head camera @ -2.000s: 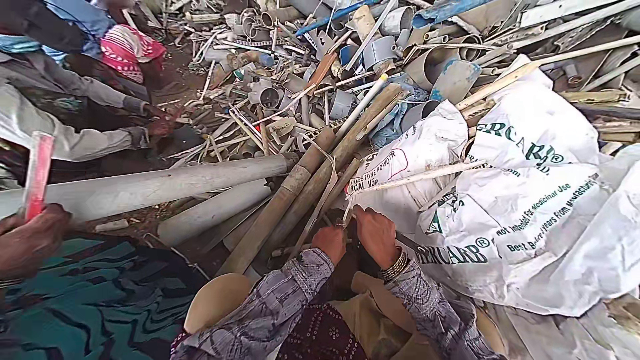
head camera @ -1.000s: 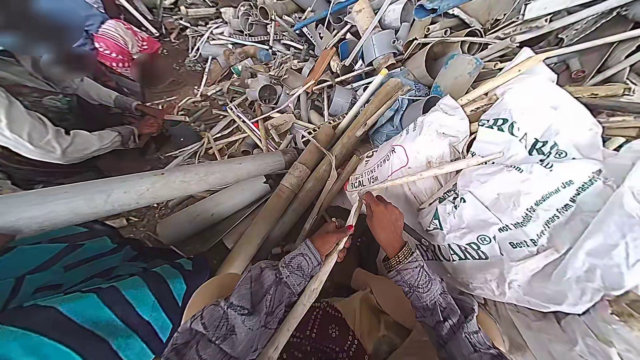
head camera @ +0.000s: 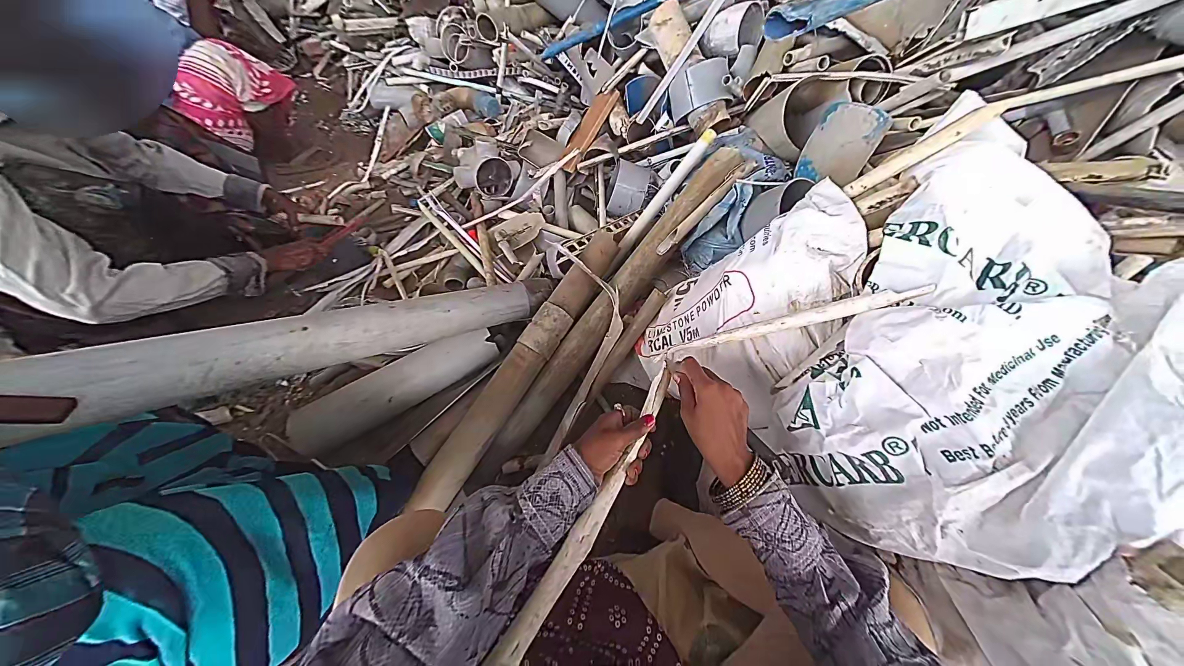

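My left hand [head camera: 615,444] is closed around a long, pale, dirty strip [head camera: 575,546], probably plastic, which slants from my lap up to the printed sack. My right hand [head camera: 714,418], with bangles at the wrist, is at the strip's upper end; its fingertips are bent in, and whether they pinch the strip or something small is unclear. Just above them a second pale strip [head camera: 805,319] lies across the white woven sacks [head camera: 999,370]. Brown-grey pipes [head camera: 518,361] lie to the left of my hands.
A heap of scrap pipe pieces and fittings [head camera: 629,185] spreads ahead. Large grey pipes [head camera: 277,347] lie at the left. Beyond them are a co-worker's hands [head camera: 296,254] and sleeves. Striped turquoise cloth [head camera: 231,546] is close on my left.
Two seconds ago my hands were close together, with no long strip across my lap; a second ago it was in my left hand. The co-worker's hand with a red-and-white object at the far left is gone from view.
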